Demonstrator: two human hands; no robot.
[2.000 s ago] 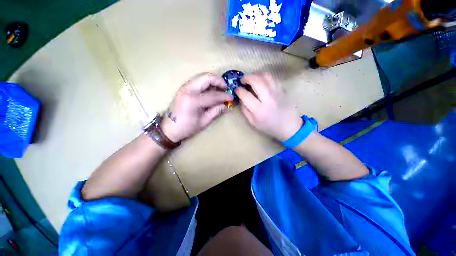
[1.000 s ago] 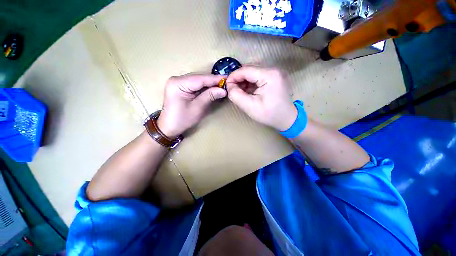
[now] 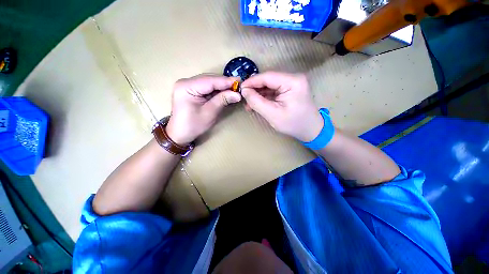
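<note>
A small orange-yellow part (image 3: 235, 86) is pinched between the thumb and forefinger of my left hand (image 3: 201, 104). My right hand (image 3: 281, 101) meets it from the right, its thumb and forefinger pinched close against the part's right side. Whether the right fingertips grip the part or something tiny beside it cannot be told. A dark round unit with pale spots (image 3: 241, 68) lies on the cardboard just beyond the fingertips. Its near edge is partly hidden by the hands.
Tan cardboard (image 3: 236, 176) lies under the hands. A blue bin with white pieces (image 3: 321, 16) is at the top, beside a metal box (image 3: 394, 43) and an orange power driver (image 3: 386, 27). Another blue bin (image 3: 16, 152) is at left. A dark unit (image 3: 7, 60) lies at far left.
Two seconds ago the dark unit was between my hands; now it lies beyond them and my fingers are on the orange part. Since one second ago the hands have barely moved.
</note>
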